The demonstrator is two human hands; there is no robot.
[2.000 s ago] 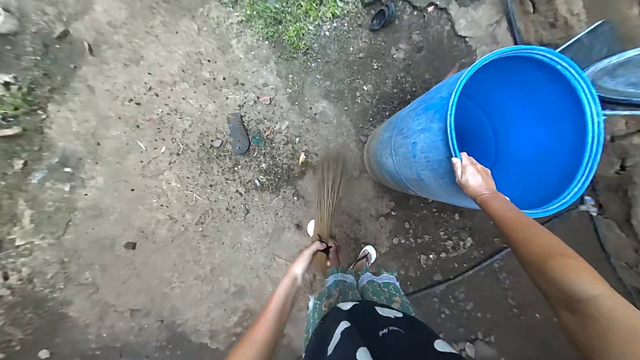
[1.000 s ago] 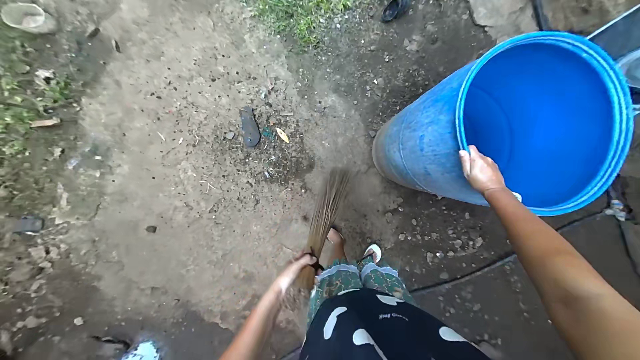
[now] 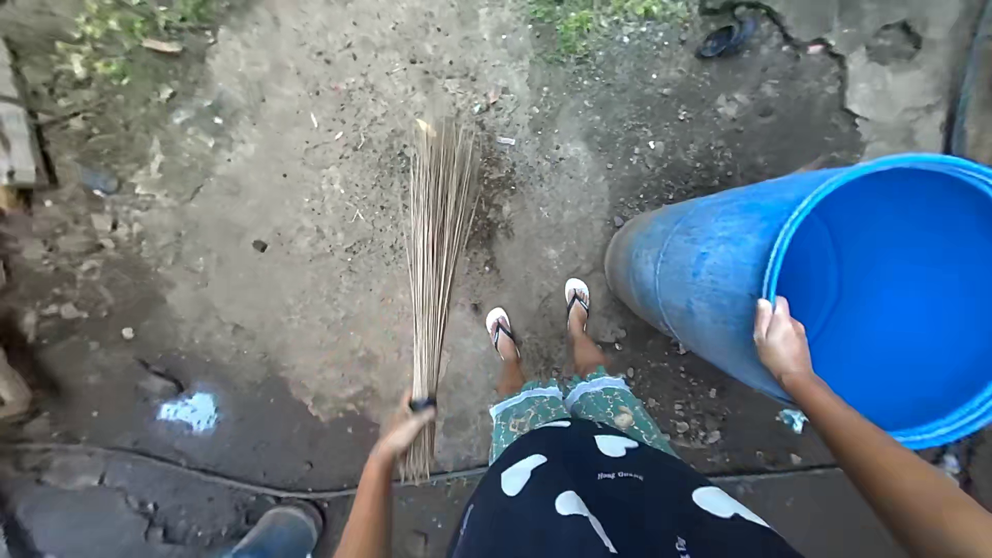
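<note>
A stick broom of thin bristles [image 3: 438, 256] is gripped near its dark binding by my left hand [image 3: 407, 430], with the bristles spread over the bare ground ahead. My right hand [image 3: 783, 341] holds the near-left rim of a large blue plastic drum [image 3: 713, 248], fingers over the edge. The inside of the drum looks bright blue. My feet in white flip-flops [image 3: 576, 293] stand between the broom and the drum. The broom's tips lie beside a line of dark dirt and small debris [image 3: 496, 186].
Dark footwear [image 3: 727, 39] lies at the upper right, near a patch of green grass [image 3: 573, 31]. A hose or cable [image 3: 232, 486] crosses the ground behind my left hand. A bluish container [image 3: 283, 531] is at the bottom left, and a wooden piece [image 3: 17, 143] at the left edge.
My left hand and the broom have moved left, away from my feet. A dark sandal-like piece seen earlier on the ground is no longer visible. My right hand stays on the drum's rim.
</note>
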